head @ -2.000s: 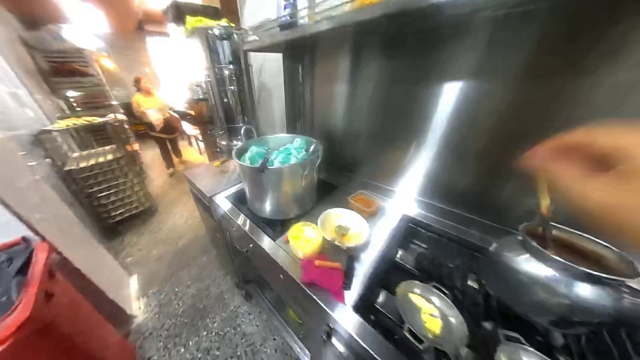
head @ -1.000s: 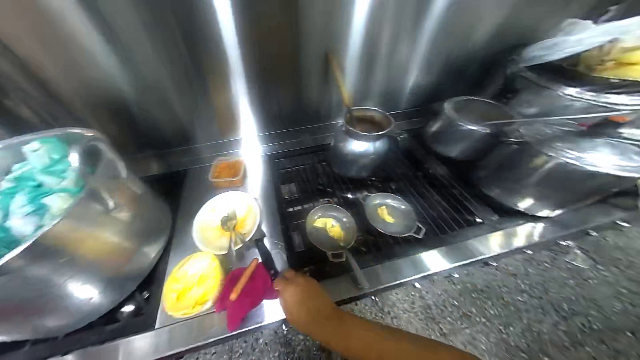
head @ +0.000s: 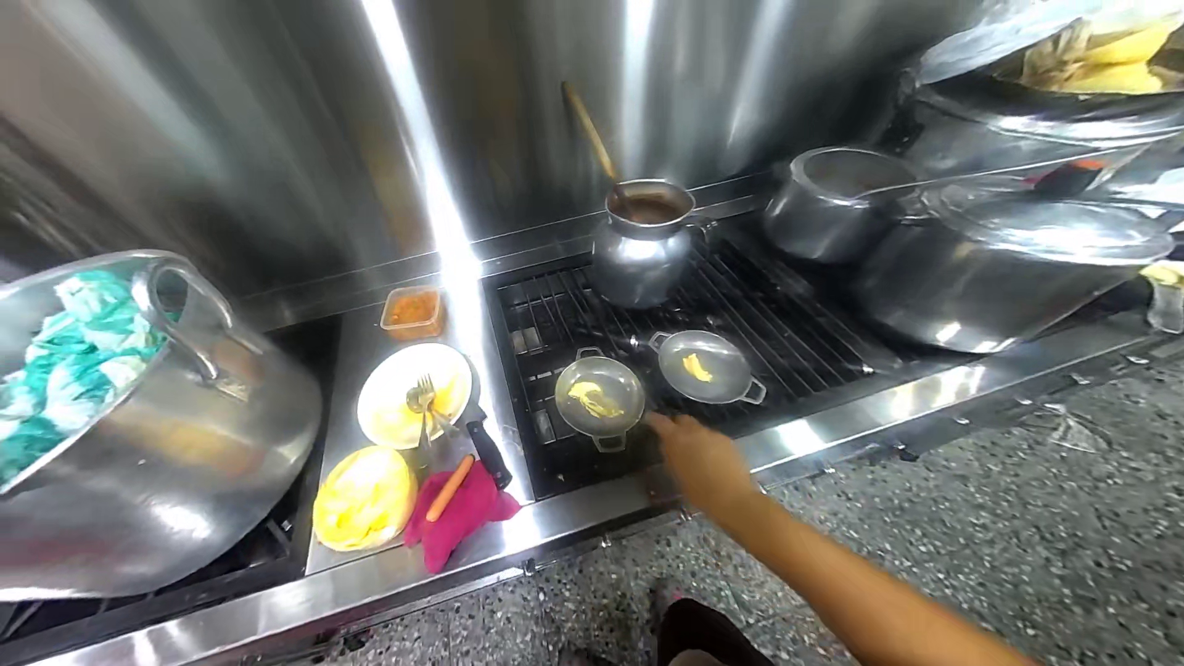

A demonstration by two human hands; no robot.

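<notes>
My right hand (head: pixel 701 460) reaches in from the lower right to the stove's front, just beside a small two-handled metal pan (head: pixel 599 398) holding yellow butter-like fat. Its fingertips are blurred, so whether they grip anything cannot be told. A second such pan (head: pixel 708 367) with a yellow lump sits to the right. Behind them stands a metal pot (head: pixel 640 259) of brown liquid, with a wooden-handled utensil (head: pixel 592 129) leaning in it. My left hand is out of view.
Left of the burners are a white bowl (head: pixel 379 407) with fork and spoon, a yellow-filled container (head: pixel 365 499), a magenta cloth (head: pixel 462 513), a black-handled knife (head: pixel 488 453) and an orange tub (head: pixel 413 313). Large pots (head: pixel 213 444) flank the stove; a lidded one (head: pixel 962 287) stands right.
The view has swung from the kitchen aisle to the stove. My right hand was at the pot's utensil, then beside the magenta cloth, and is now right of the left small pan.
</notes>
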